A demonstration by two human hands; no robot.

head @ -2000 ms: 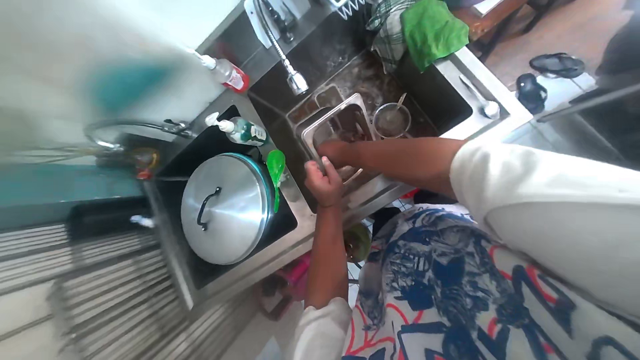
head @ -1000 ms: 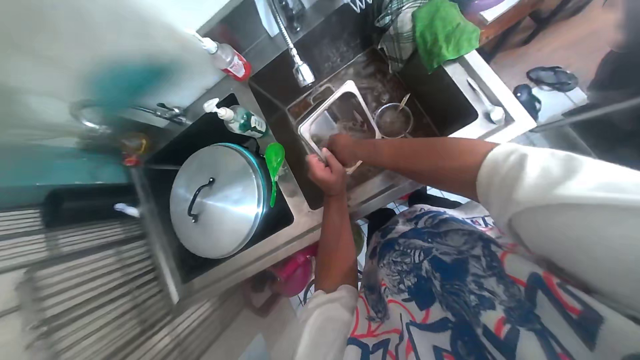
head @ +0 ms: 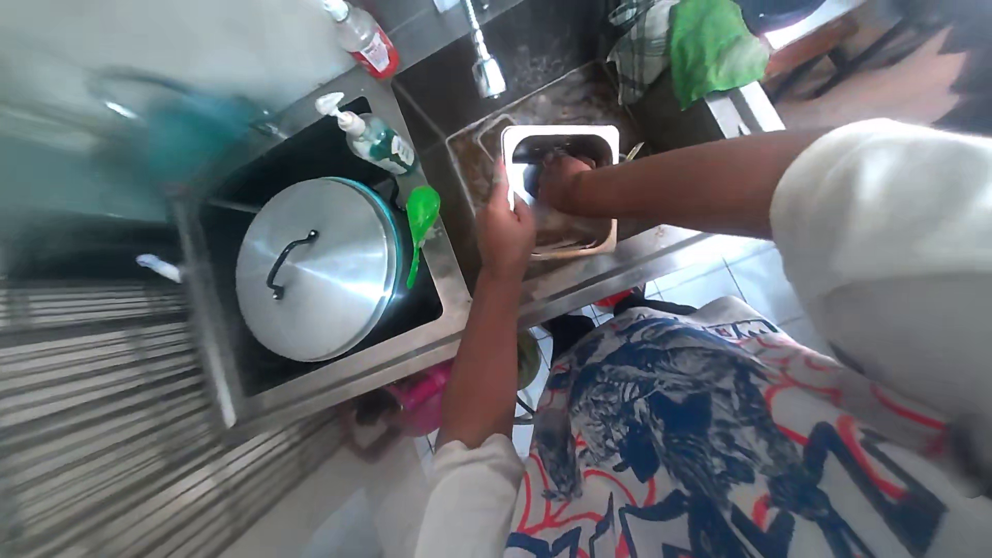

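A rectangular stainless-steel pan point(head: 603, 136) is tilted over the right sink basin point(head: 465, 167), its open side toward me. My left hand point(head: 505, 232) grips the pan's left rim, with the thumb on the inner side. Inside the pan is my right hand point(head: 564, 182), its fingers against the inner wall; they are partly hidden, and whether they hold a scrubber cannot be told. Behind my right wrist a thin handle point(head: 634, 152) sticks out by the pan's right rim.
A large lidded pot point(head: 318, 271) fills much of the left basin. Near it are a green spoon point(head: 422, 213), a green soap pump bottle point(head: 376, 143) and a red-liquid bottle point(head: 368, 43). A faucet spout point(head: 488, 74) hangs above; a green cloth point(head: 713, 50) drapes at right.
My left hand has moved from beside my right wrist to the pan's left rim. The pan has turned more upright in the view.
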